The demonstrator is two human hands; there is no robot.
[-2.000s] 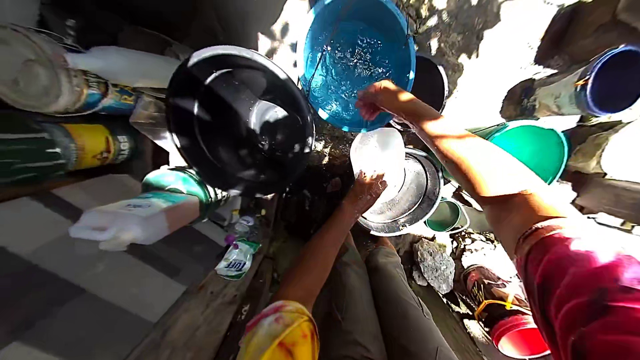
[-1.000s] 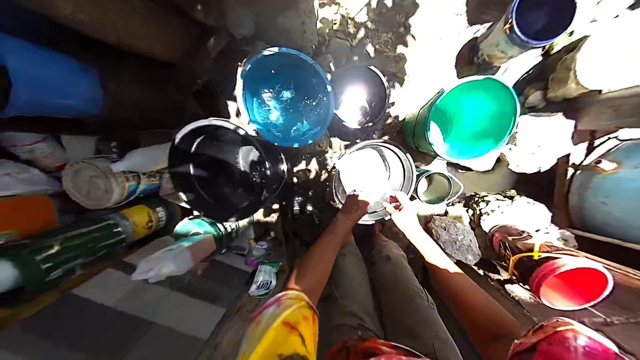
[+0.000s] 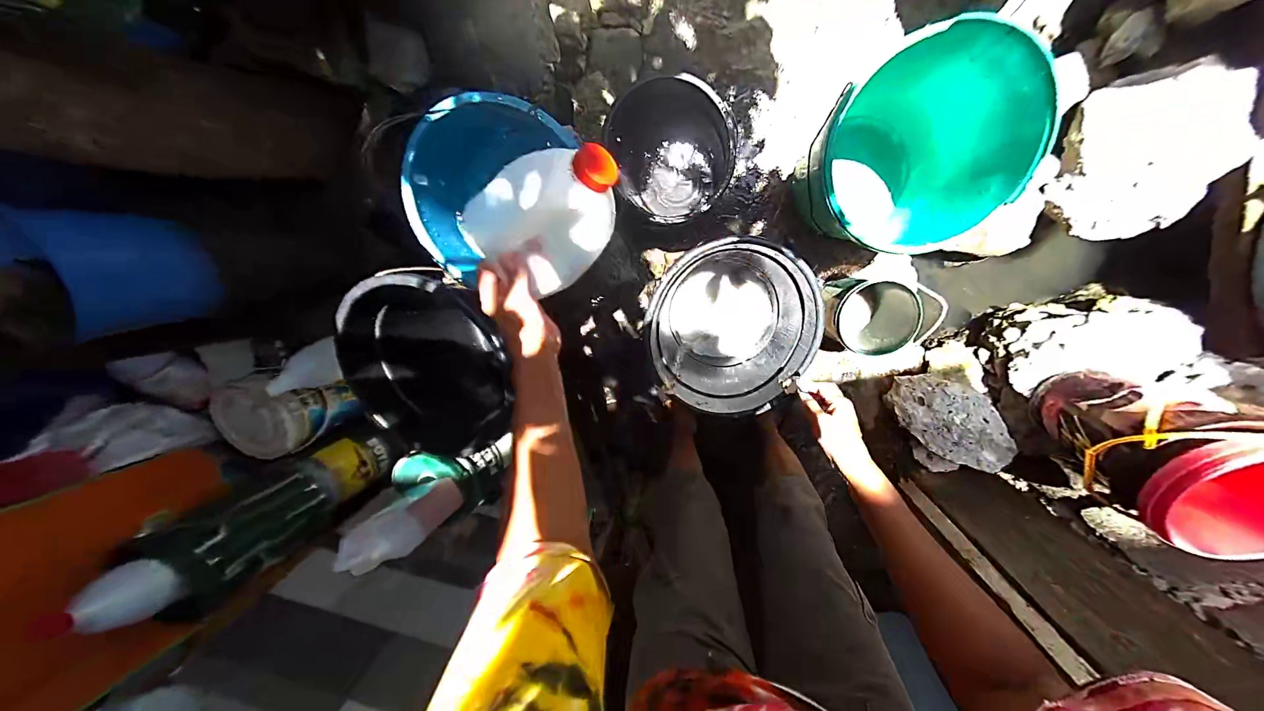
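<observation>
My left hand (image 3: 518,301) grips a translucent white plastic container (image 3: 528,217) with an orange-red cap (image 3: 595,167), held over the blue basin (image 3: 430,188). The fingers of my right hand (image 3: 829,415) are at the lower right rim of a dark round pan (image 3: 736,326) in front of my feet; whether they pinch it is unclear. Left of the pan is a black basin (image 3: 425,355), partly behind my left forearm. A dark bucket (image 3: 671,148) stands beyond the pan. The small green pail (image 3: 879,316) is just right of the pan.
A large green bucket (image 3: 948,138) stands at the upper right, beside pale rocks (image 3: 1155,148). A red bucket (image 3: 1205,494) lies at the right. Bottles, including a clear plastic one (image 3: 400,528), and a paint can (image 3: 262,420) lie at the left. A rough stone (image 3: 953,420) is near my right forearm.
My left hand has moved from the pan to over the blue basin and now holds the white container by it. My right hand has shifted to the pan's lower right rim.
</observation>
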